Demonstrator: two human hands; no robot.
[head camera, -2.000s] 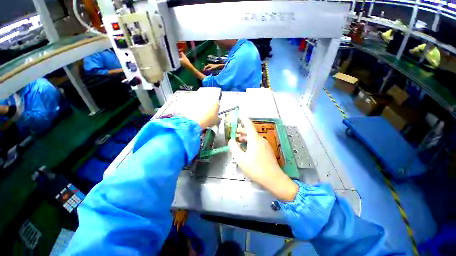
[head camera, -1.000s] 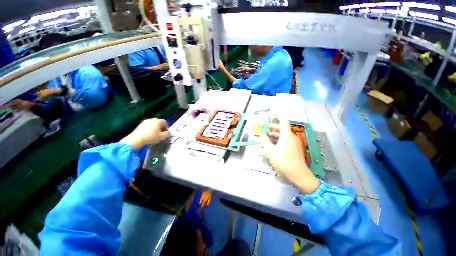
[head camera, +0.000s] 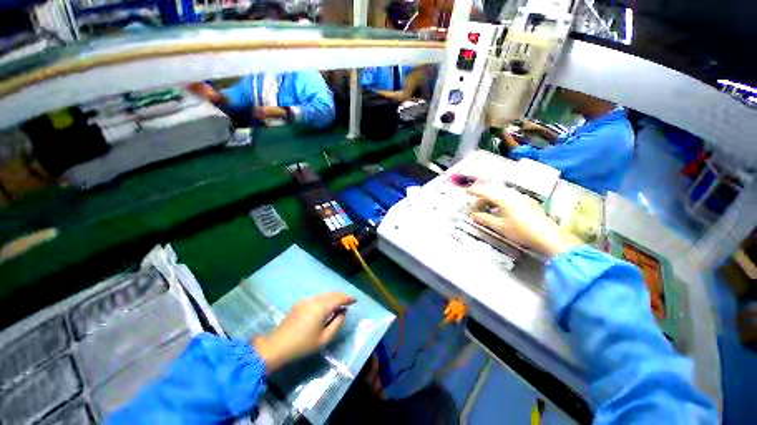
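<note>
My left hand (head camera: 309, 329) is low over the pale blue sheet with rows of small marks (head camera: 282, 286), fingers bent together. A small dark spot shows at its fingertips; whether it holds something is unclear. My right hand (head camera: 523, 220) is over the left part of the white machine table (head camera: 448, 241), fingers bent. It hides most of what lies under it; thin slotted edges show beside it. Whether it holds anything is not clear. The orange-brown fixture (head camera: 646, 270) on a green plate is to its right, partly covered by my sleeve.
A grey blister tray (head camera: 124, 332) is at lower left. The keypad pendant (head camera: 334, 214) with orange-connector cable (head camera: 378, 286) and blue-faced rectangles (head camera: 373, 195) lie left of the machine. The dispensing head (head camera: 510, 91) stands behind. A person in blue (head camera: 585, 149) sits beyond.
The view has swung left. My left hand has left the machine table and is now over the blue sheet. My right hand has moved from the green frame to the table's left part.
</note>
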